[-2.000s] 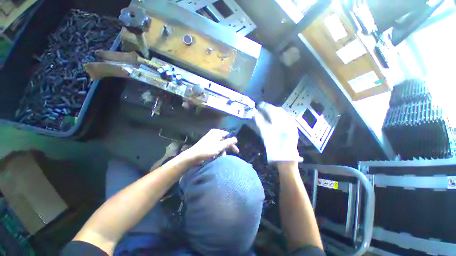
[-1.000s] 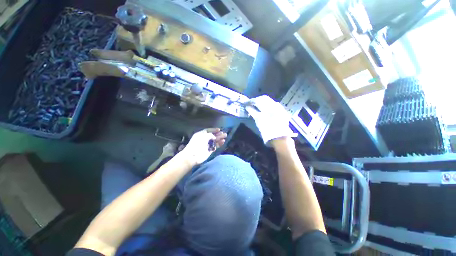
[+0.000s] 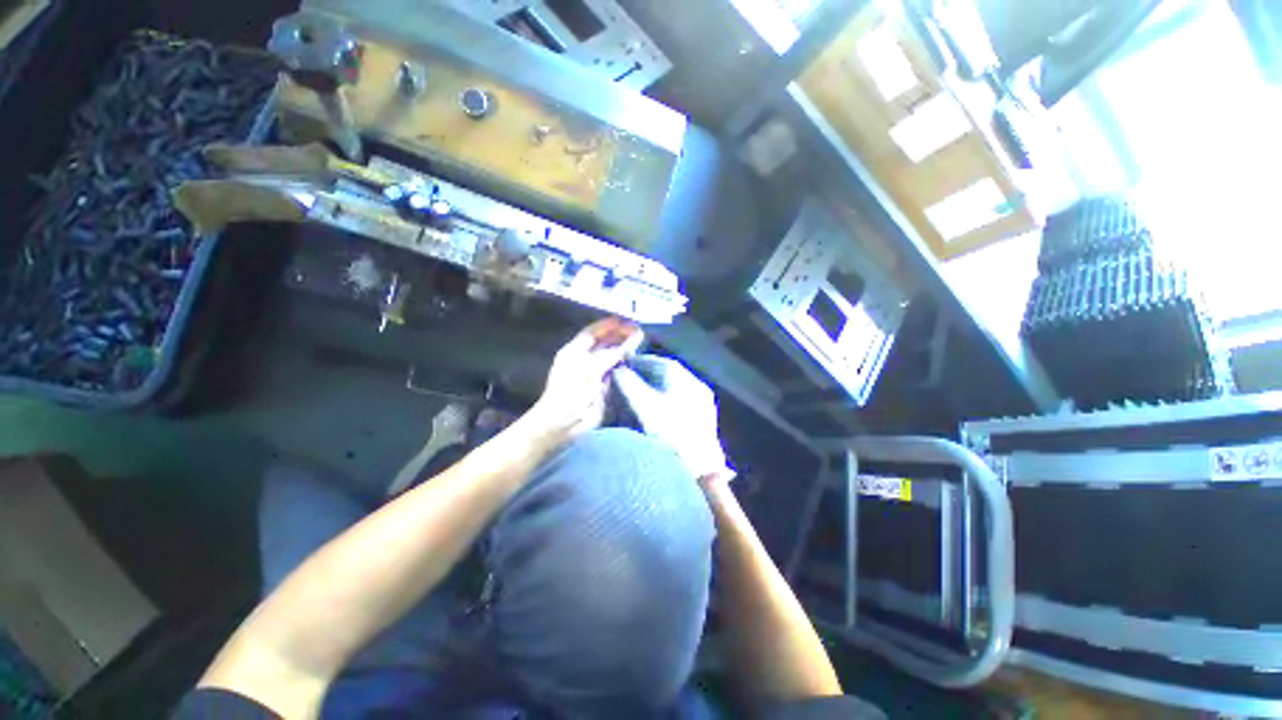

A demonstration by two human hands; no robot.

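My bare left hand (image 3: 579, 380) is just below the right end of the silver guide rail (image 3: 562, 267), fingers curled. A few small dark parts, likely capacitors (image 3: 619, 405), show blurred between its palm and my right hand. My right hand (image 3: 672, 408), in a white glove, meets the left hand from the right, fingers bent towards its palm; whether it grips a part is hidden. Neither hand touches the rail. The machine (image 3: 492, 120) with a worn tan top stands behind the rail.
A dark-blue bin (image 3: 176, 331) of dark parts stands left, under a cardboard chute (image 3: 239, 201). A cloth-covered knee (image 3: 605, 563) is close below my hands. Right are a slotted plate (image 3: 830, 303), a tubular cart handle (image 3: 998, 563) and black ribbed trays (image 3: 1118, 310).
My right hand has left the rail end and come down to my left hand. My left hand has moved up slightly and turned. The view has shifted, so the machine sits further left.
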